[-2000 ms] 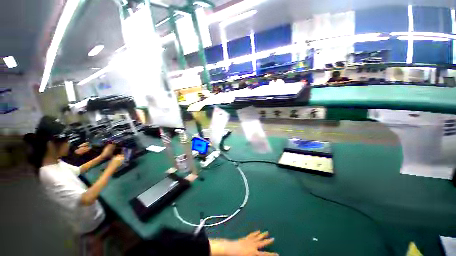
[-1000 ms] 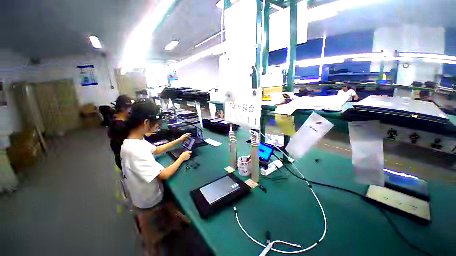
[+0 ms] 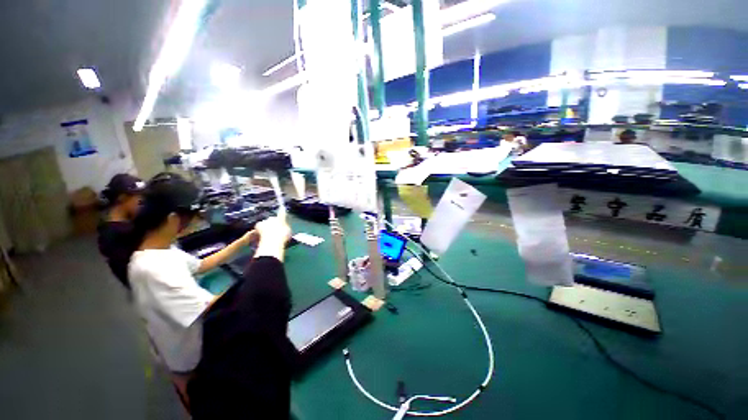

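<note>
My left hand (image 3: 273, 234) is raised at the end of a long dark sleeve, left of centre. It is small and blurred, and I cannot tell whether it holds anything. A thin pale strip (image 3: 278, 194) shows just above it; I cannot tell if they touch. My right hand is out of the picture. A closed black laptop with a grey rectangle (image 3: 322, 321) lies on the green bench, its left part hidden by my sleeve. A white cable (image 3: 490, 353) curves over the mat to its right.
Spring-wrapped posts (image 3: 376, 267), a white cup (image 3: 359, 273) and a small blue display (image 3: 391, 245) stand behind the laptop. A second laptop (image 3: 605, 308) sits at the right, with a black cable (image 3: 508, 292). Papers (image 3: 453, 215) hang from the shelf. A person in white (image 3: 168, 291) works at the left.
My left arm has come into view and reaches forward over the bench's left side, covering part of the laptop. The view has swung slightly right since one second ago.
</note>
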